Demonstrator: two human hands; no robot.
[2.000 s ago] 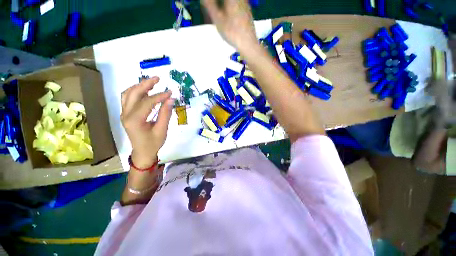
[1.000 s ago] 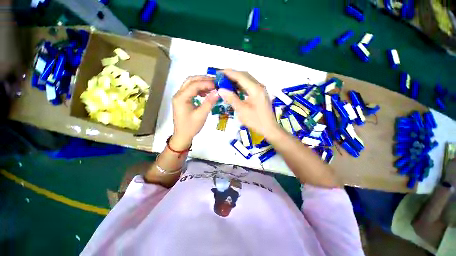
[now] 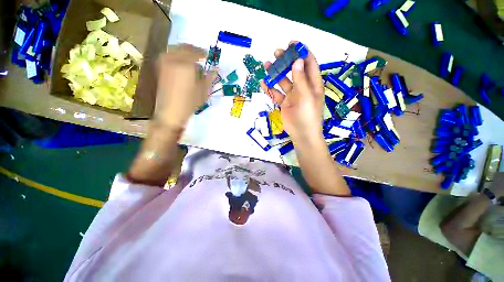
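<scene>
My right hand (image 3: 301,102) holds a blue battery pack (image 3: 285,65) with a dark strip on its upper face, above the white work sheet (image 3: 190,27). My left hand (image 3: 185,82) is blurred over the left part of the sheet, near the box; whether it holds anything cannot be told. Green circuit boards (image 3: 254,69) lie loose between the hands. A single blue pack (image 3: 235,39) lies behind them. An amber piece (image 3: 237,106) lies in front of the boards. A loose pile of blue packs with pale strips (image 3: 365,104) lies right of my right hand.
A cardboard box (image 3: 150,33) at the left holds pale yellow scraps (image 3: 102,69). More blue packs (image 3: 34,41) lie left of it. A tight cluster of packs (image 3: 456,143) is at the far right. A person's arm (image 3: 470,217) shows at the right edge. Packs lie on the green surface (image 3: 287,14).
My hands were together around a pack; now they are apart. My left hand has moved left towards the box, and my right hand holds the pack with its dark strip showing.
</scene>
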